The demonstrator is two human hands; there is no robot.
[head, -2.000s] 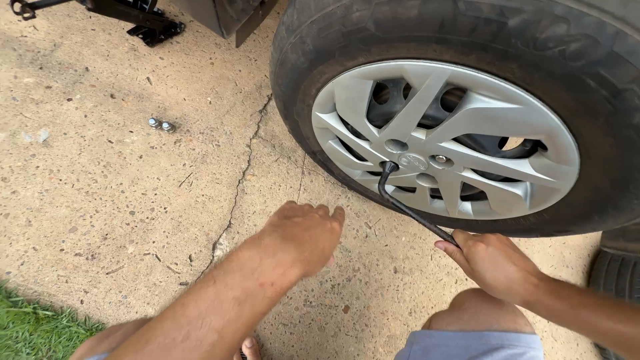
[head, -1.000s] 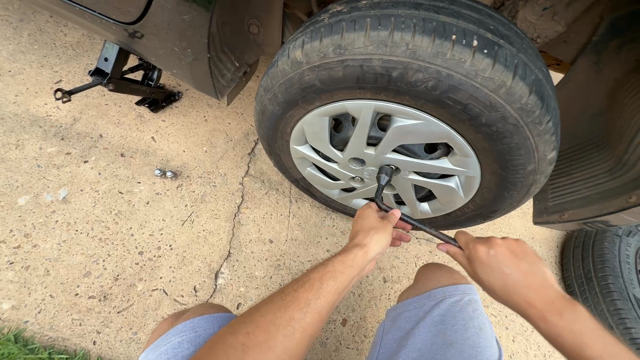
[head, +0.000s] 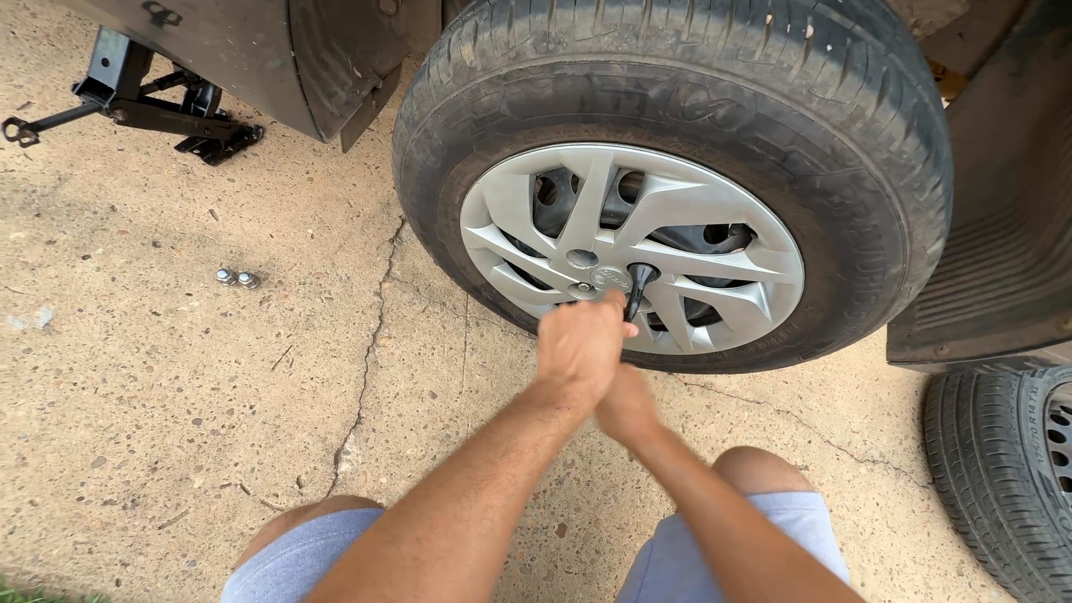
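The socket end of a black lug wrench point(head: 640, 289) sits on a lug position just right of the centre of the silver wheel cover point(head: 712, 197). My left hand point(head: 584, 339) is closed around the wrench near its bend. Just below and behind it, my right hand point(head: 626, 402) is blurred and closed on the handle, which the hands and forearms mostly hide. A bare lug shows left of the hub centre, beside an empty-looking round hole. The mounted tire point(head: 687, 100) stands upright in the wheel arch.
Two lug nuts or bolts point(head: 237, 278) lie on the cracked concrete at the left. A black scissor jack point(head: 167, 113) stands under the car's sill at the upper left. Another wheel with a tire point(head: 980, 469) is at the lower right, below the dark fender liner point(head: 997, 209).
My left hand has come from over the concrete onto the wrench. The socket has moved from a lug left of the hub to one at its right. The handle has swung, bringing my right hand leftward.
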